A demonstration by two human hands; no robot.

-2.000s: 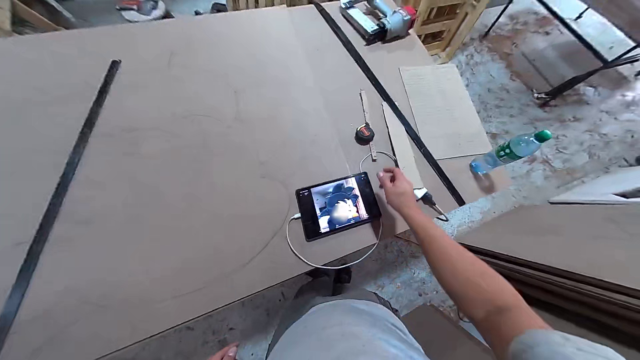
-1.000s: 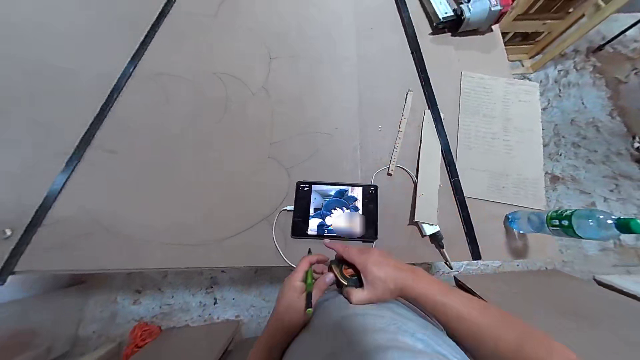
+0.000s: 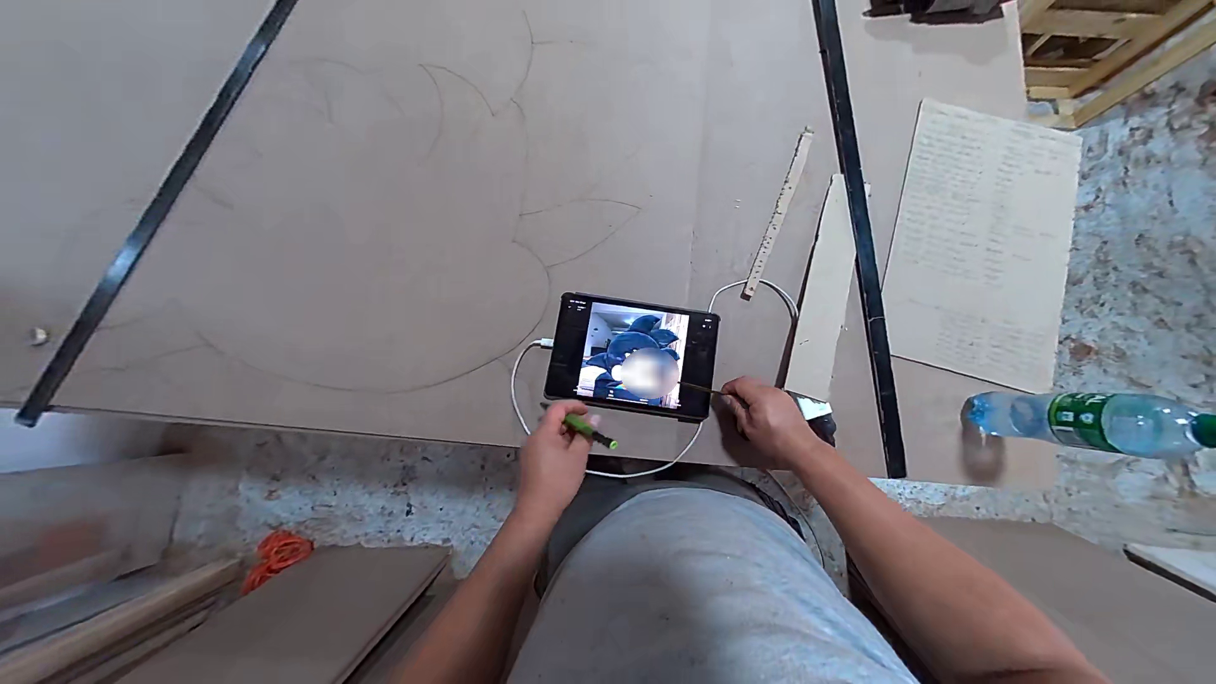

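Observation:
My left hand is closed around a green-and-black marking pencil or pen, just below the tablet's lower left corner. The tablet lies on a large brown board and displays a picture of a blue figure. My right hand is at the tablet's lower right and holds a thin, dark, pointed stick-like item that reaches over the tablet's edge; its kind is unclear. A white cable loops from the tablet's left side. Curved pencil lines mark the board left of and above the tablet.
Two black metal strips lie across the board. Near the right one are a narrow pale strip, a perforated strip and a sheet bearing handwriting. A plastic bottle lies at the right; orange cord is lower left.
The right hand has moved right, away from the left hand; the tape measure seen in it one second ago no longer shows. The left hand still holds the green pencil or pen.

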